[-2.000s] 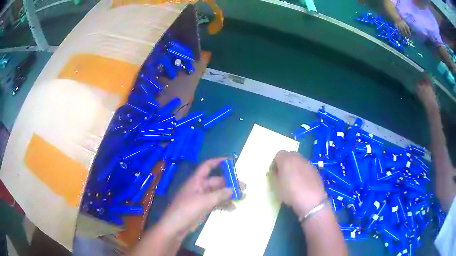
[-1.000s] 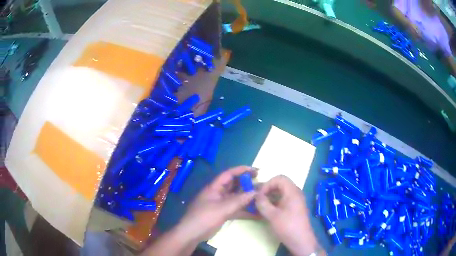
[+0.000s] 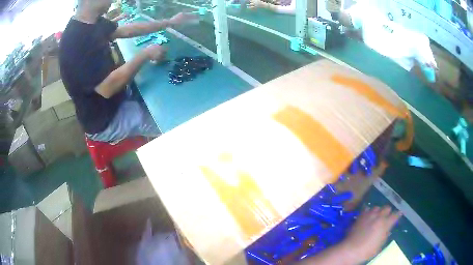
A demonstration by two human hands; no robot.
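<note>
The large cardboard carton [image 3: 249, 165] with orange tape strips lies on its side in the middle, its open side facing lower right. Blue cylinders [image 3: 306, 222] fill its opening. My left hand [image 3: 371, 233] is at the lower right, in front of the opening, fingers spread and slightly blurred; I see no cylinder in it. My right hand is out of the picture. A corner of the pale yellow sheet [image 3: 391, 255] shows at the bottom edge, and part of the right-hand blue pile [image 3: 433, 256] beside it.
A person in a dark shirt [image 3: 91, 62] sits on a red stool [image 3: 106, 160] at the bench [image 3: 192, 101], by a heap of dark parts [image 3: 189, 70]. Cardboard boxes [image 3: 31, 230] stand at lower left. Another person in white [image 3: 394, 39] is across the line. A pale rail [image 3: 409, 212] runs lower right.
The view has swung left, so the carton now sits central and the sheet and pile are mostly cut off. My left hand has opened and no longer shows a cylinder. My right hand has left the picture.
</note>
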